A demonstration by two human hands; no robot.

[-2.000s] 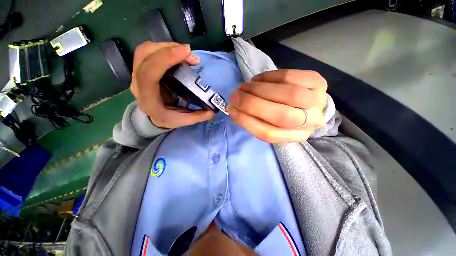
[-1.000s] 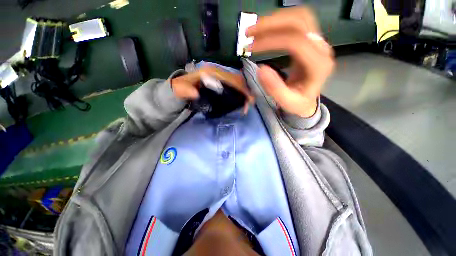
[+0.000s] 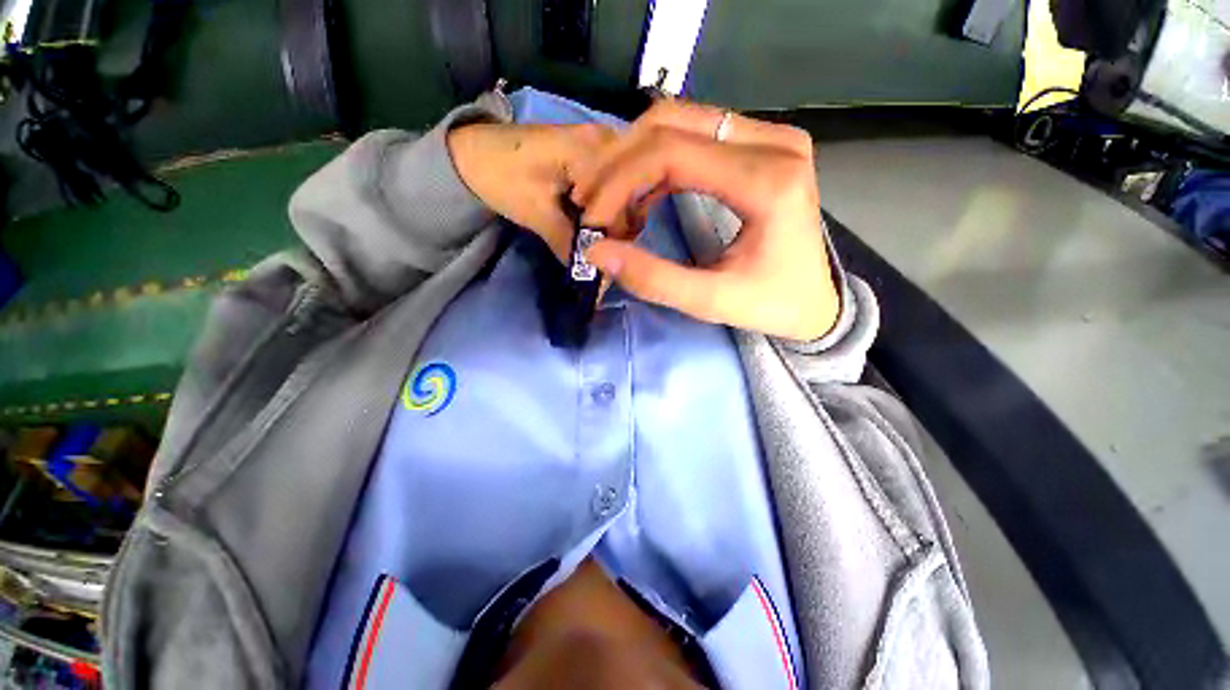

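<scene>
A black adapter case (image 3: 572, 305) is held edge-on in front of my chest. A small white QR code label (image 3: 587, 254) shows on its near face. My left hand (image 3: 529, 173) is closed around the upper part of the case from the left, and its fingers are largely hidden. My right hand (image 3: 715, 216) pinches at the same end of the case, with the thumb at the label's right edge and bent fingers above it. Whether the label is stuck flat cannot be told.
On the dark green bench ahead lie a white inner unit (image 3: 672, 43), black case halves (image 3: 308, 61) and, at left, coiled black cords (image 3: 70, 142). A grey curved surface with a black edge (image 3: 998, 391) is at my right. Yellow-black tape crosses the green area at left.
The case has turned from its broad face to edge-on. My right hand reached toward the white unit, then came back to the case. The view has shifted, so the bench items sit higher.
</scene>
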